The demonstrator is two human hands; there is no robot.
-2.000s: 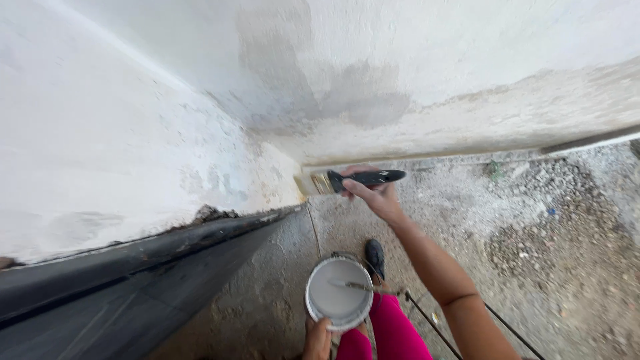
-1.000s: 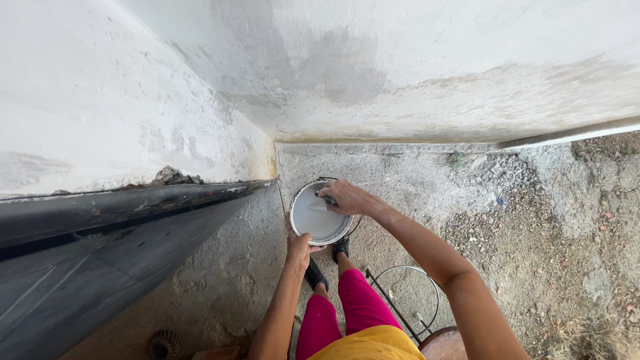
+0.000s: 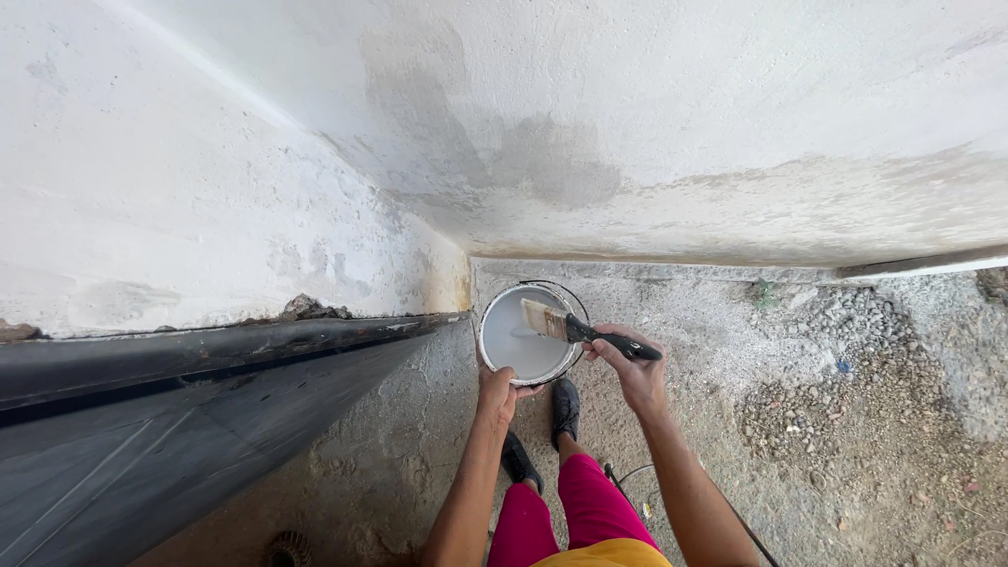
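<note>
My left hand (image 3: 499,392) grips the near rim of a round bucket (image 3: 487,358) holding pale, whitish paint (image 3: 512,346). In my right hand (image 3: 630,362) is the black handle of a flat paintbrush (image 3: 583,329). Its light bristles point left and lie over the bucket's opening; whether they touch the paint I cannot tell. A thin black wire handle loops around the bucket's far and right side. Beyond the bucket, two whitish walls meet at a corner, and the far wall (image 3: 709,94) bears grey damp-looking patches (image 3: 551,157).
A dark panel with a black upper edge (image 3: 236,346) runs along the left wall (image 3: 157,205). Gravel (image 3: 858,378) lies on the rough concrete ground at right. My shoes (image 3: 565,409) stand below the bucket, with a thin dark rod or cable (image 3: 756,535) near my legs.
Two seconds ago the brush was at the wall corner; a second ago my right hand was over the bucket with the brush dipped inside. Now the brush is raised at the bucket's right side.
</note>
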